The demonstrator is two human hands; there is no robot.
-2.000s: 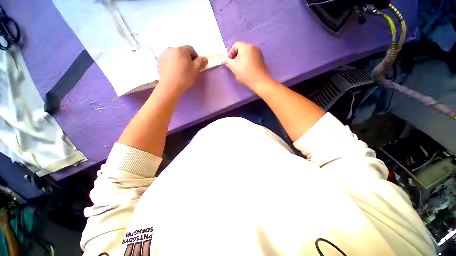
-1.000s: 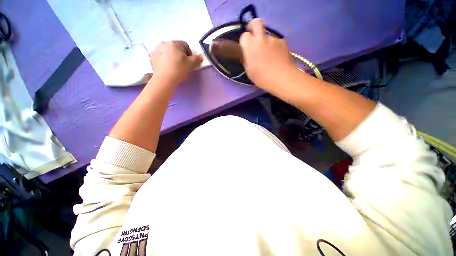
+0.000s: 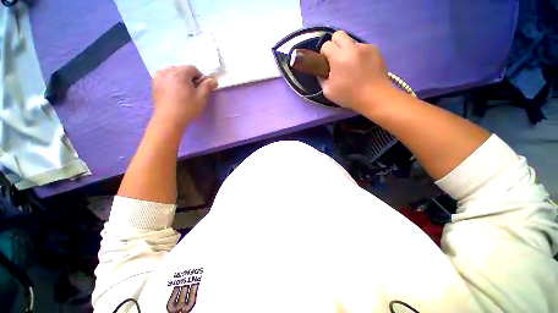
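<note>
A white garment panel (image 3: 251, 36) lies on the purple table cover, with its short folded edge towards me and a seam running up its left part. My left hand (image 3: 182, 95) pinches the left part of that edge between thumb and fingers. My right hand (image 3: 352, 67) grips the brown handle of the steam iron (image 3: 300, 82). The iron sits flat at the panel's right corner, its tip pointing left. Whether its soleplate covers the corner is hidden.
A stack of pale panels (image 3: 30, 122) hangs over the left table edge. A dark strip (image 3: 92, 60) lies beside it. The iron's hose (image 3: 402, 84) trails right behind my wrist. The front edge of the purple table (image 3: 257, 136) runs close to my body.
My right hand has left the folded edge, taken hold of the iron and brought it to the panel's right corner. My left hand has moved left along the edge.
</note>
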